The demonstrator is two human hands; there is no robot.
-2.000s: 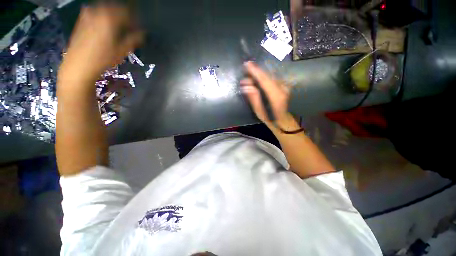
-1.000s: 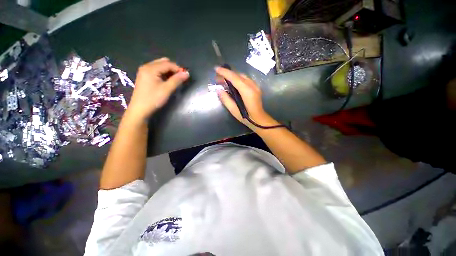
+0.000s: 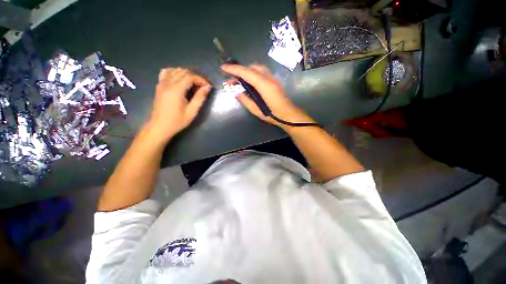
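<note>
My right hand (image 3: 259, 93) holds the black soldering iron (image 3: 254, 95), its metal tip pointing up and left over the dark green bench. My left hand (image 3: 180, 99) is just left of it, thumb and fingertips close together; whether something small is pinched there cannot be seen. A small whitish board (image 3: 233, 87) lies on the bench between the hands, partly beside my right fingers. Whitish strips with thin reddish wires (image 3: 83, 102) are heaped left of my left hand. White and dark boards (image 3: 286, 44) lie beyond my right hand.
A silvery-grey board pile (image 3: 25, 138) is at the far left. A brown tray (image 3: 355, 44) of grey bits stands at the upper right, with a solder spool (image 3: 394, 75) nearer me and a dark station (image 3: 408, 6) with a red light behind. Red cloth (image 3: 383, 123) and a dark shape are at the right.
My left hand has come from the strip heap to beside the small board. My right hand, with the iron, has moved slightly left and the iron points further left.
</note>
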